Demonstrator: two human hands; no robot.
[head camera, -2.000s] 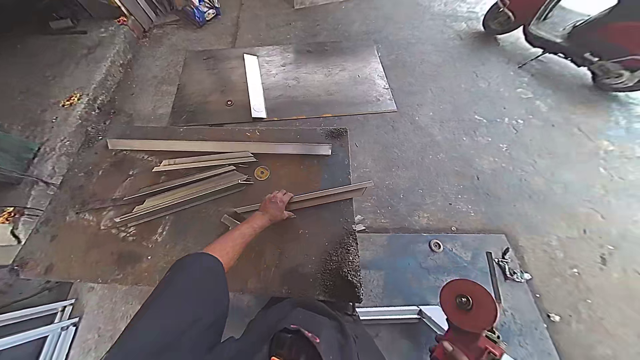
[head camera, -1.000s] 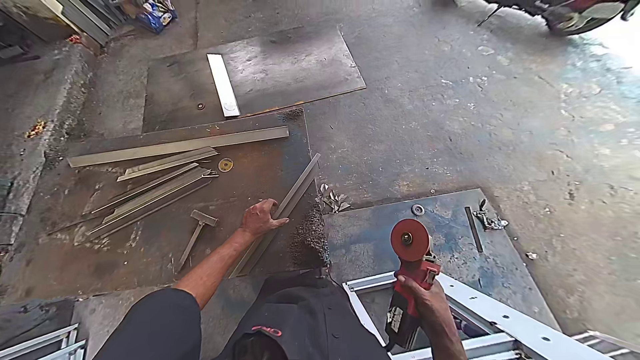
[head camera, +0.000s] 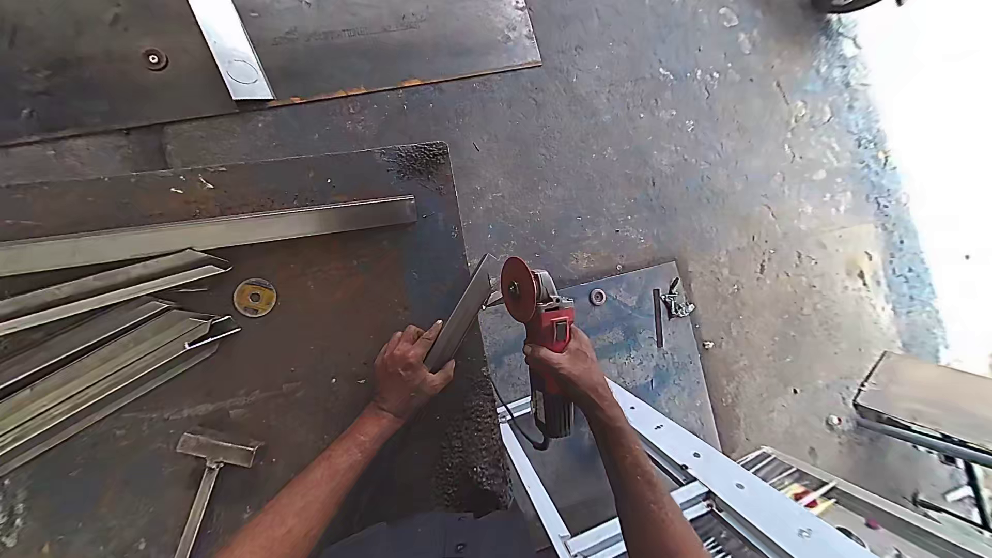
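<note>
My left hand (head camera: 411, 370) is closed around a short length of metal angle profile (head camera: 462, 314), which slants up and right over the steel plate's edge. Its upper end lies close to the red disc of an angle grinder (head camera: 552, 325). My right hand (head camera: 570, 363) grips the grinder's red body, disc upward. Whether disc and metal touch cannot be told. A loose yellow-centred disc (head camera: 255, 297) lies on the dark steel plate (head camera: 310, 434), right of several cut metal profiles (head camera: 101, 372). A hammer-shaped metal piece (head camera: 217, 449) rests at the lower left.
One long metal profile (head camera: 310, 222) crosses the plate's far side. Beyond it, a second steel sheet (head camera: 387, 46) carries a shiny strip (head camera: 232, 50). At right, a low plate (head camera: 620, 341) holds a small ring (head camera: 597, 297), and a white metal frame (head camera: 721, 473) stands near my right forearm.
Two seconds ago the grinder stood at the lower right without my hand on it; my right hand now holds it beside the profile. My left hand keeps its hold, with the profile raised toward the disc.
</note>
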